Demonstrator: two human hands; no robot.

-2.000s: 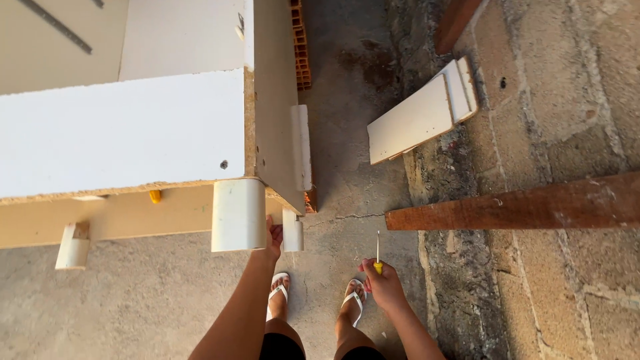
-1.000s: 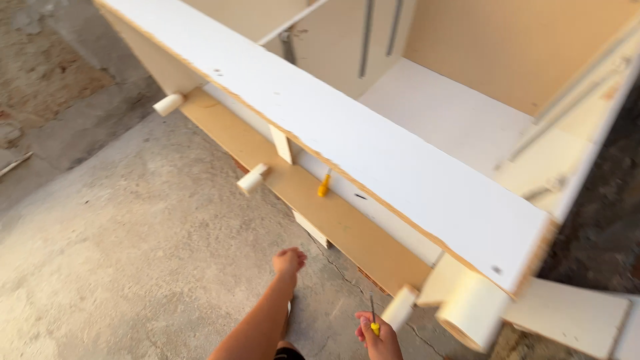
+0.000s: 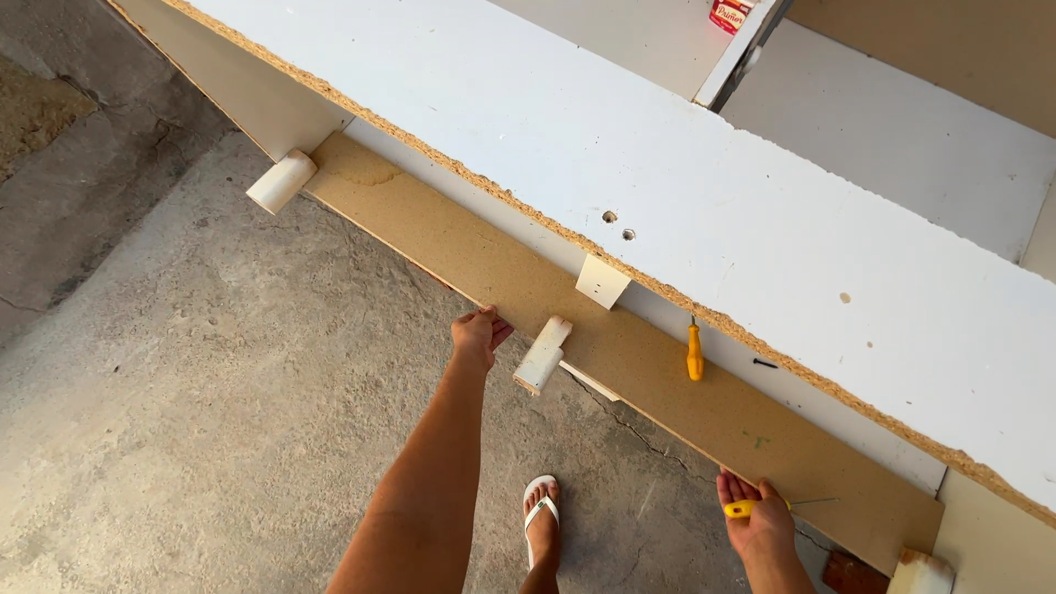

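My left hand (image 3: 478, 334) grips the lower edge of a long brown fibreboard strip (image 3: 660, 375), left of the middle cabinet leg (image 3: 543, 355). Near the strip's right end, my right hand (image 3: 755, 511) holds a yellow-handled screwdriver (image 3: 742, 508), its shaft pointing right across the board, while the fingers touch the board's edge. A second yellow-handled screwdriver (image 3: 695, 353) hangs by the rough chipboard edge of the white cabinet panel (image 3: 676, 173). A dark screw (image 3: 765, 363) is on the white surface behind the strip. A small white block (image 3: 602, 282) joins the strip and panel.
More short white legs stand out at the left (image 3: 282, 181) and lower right (image 3: 922, 572). A red carton (image 3: 731, 14) sits inside the cabinet. Below is a cracked concrete floor (image 3: 247, 396), with a brick (image 3: 854, 572) under the right end and a wall base at upper left.
My left hand, free of the board one second ago, now grips its edge. My right hand has come to the board with the screwdriver still in it. The view has swung strongly.
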